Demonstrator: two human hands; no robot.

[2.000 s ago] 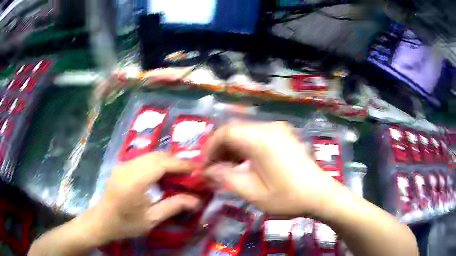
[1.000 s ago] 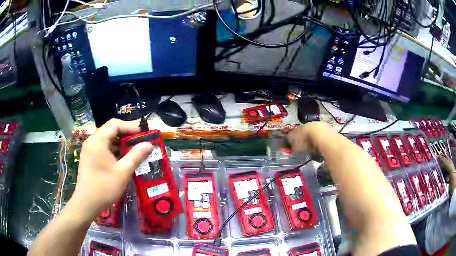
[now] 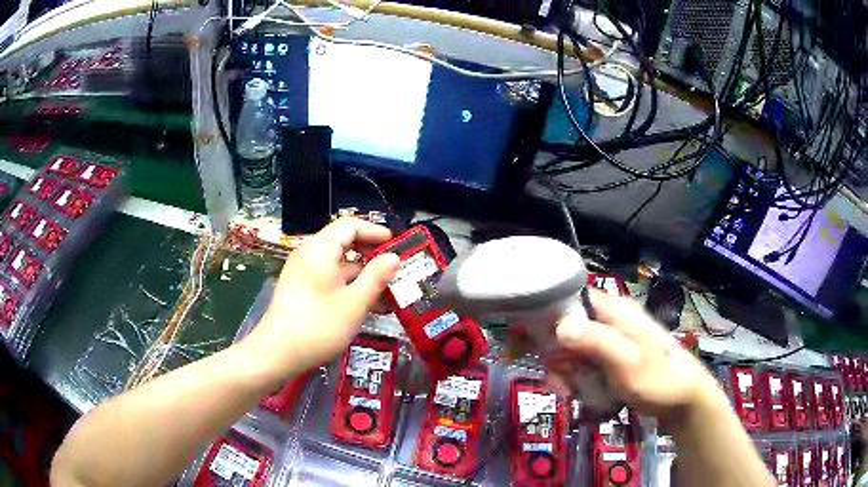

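Observation:
My left hand [image 3: 328,285] holds a red unit [image 3: 440,328] by its upper end, label side up, tilted above the tray. White labels and a round black-ringed disc show on the unit. My right hand [image 3: 628,347] grips a white-grey barcode scanner [image 3: 519,276] by its handle. The scanner's wide head is close beside the unit's labels and points left towards it. Below lies a clear blister tray [image 3: 324,418] with several red units [image 3: 365,392] in its pockets. The ends of the fingers behind the held unit are hidden.
Lit monitors [image 3: 371,105] stand behind. A clear bottle [image 3: 257,147] and a black upright object [image 3: 306,181] are at the left monitor. Filled trays lie left [image 3: 43,228] and right [image 3: 790,409]. Black cables [image 3: 657,143] hang at upper right. A black mouse [image 3: 664,302] is on the shelf.
My right hand has taken hold of the scanner and brought it to the unit. My left hand still holds a red unit, now tilted and further right in view. The camera view has shifted left.

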